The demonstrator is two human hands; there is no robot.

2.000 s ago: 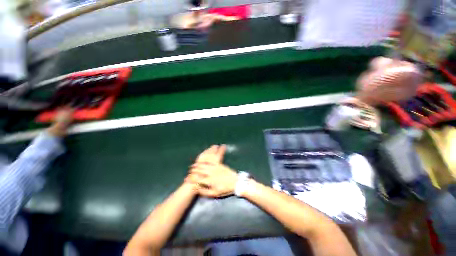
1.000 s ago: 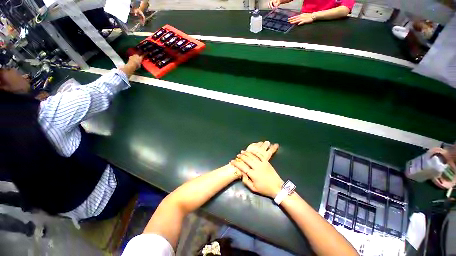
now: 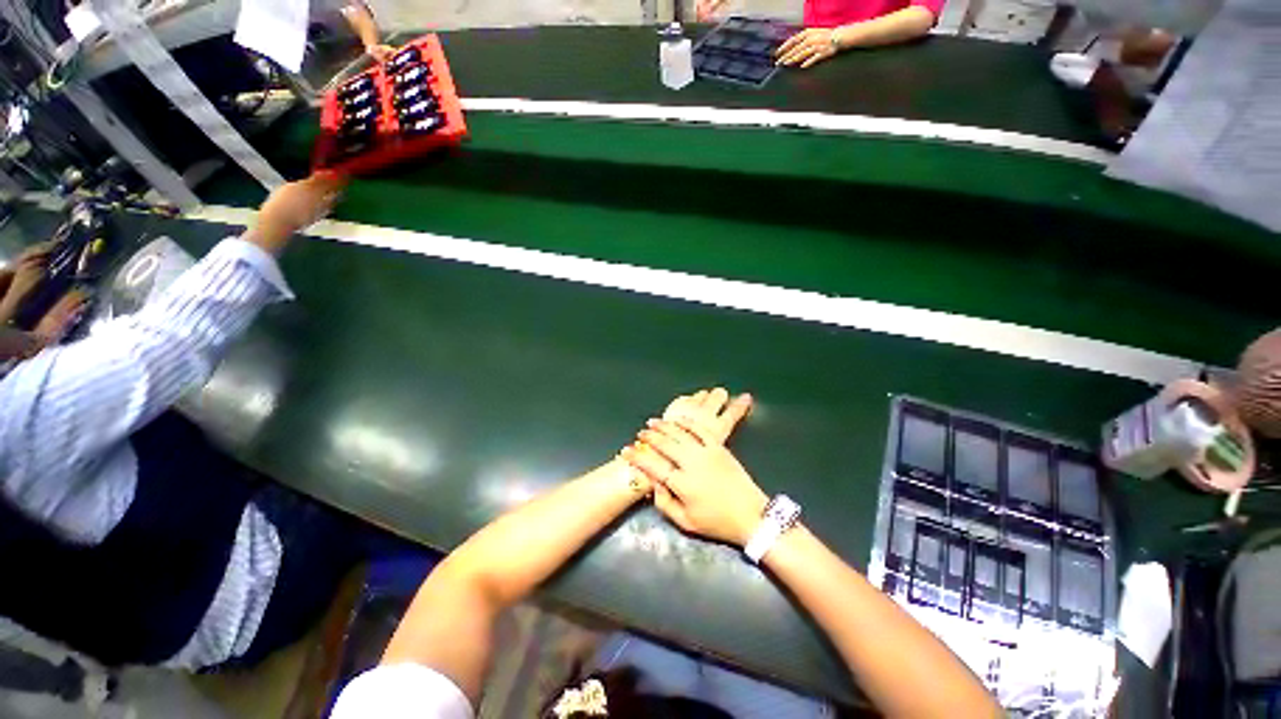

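My left hand (image 3: 707, 416) lies flat on the dark green bench (image 3: 464, 351), palm down, with nothing visible in it. My right hand (image 3: 698, 485) rests across the back of my left hand and wrist, with a white watch on its wrist. Both are empty. To the right lies a black and grey gridded parts tray (image 3: 1000, 485). It holds small dark rectangular units (image 3: 969, 573) in some lower pockets, and its near end glares white. The hidden underside of my left hand cannot be seen.
A green conveyor with white edge strips (image 3: 787, 302) crosses ahead. A red tray (image 3: 447, 106) with rows of black units is at the upper left, a person's hand (image 3: 292, 208) at it. A white bottle (image 3: 1135, 433) and pale tape roll (image 3: 1219, 438) are right. Another person's hand (image 3: 808, 48) is opposite.
My hands stay crossed on the bench. The view has shifted after an earlier swing. The red tray has turned and moved towards the far left, and the neighbour's arm has shifted left.
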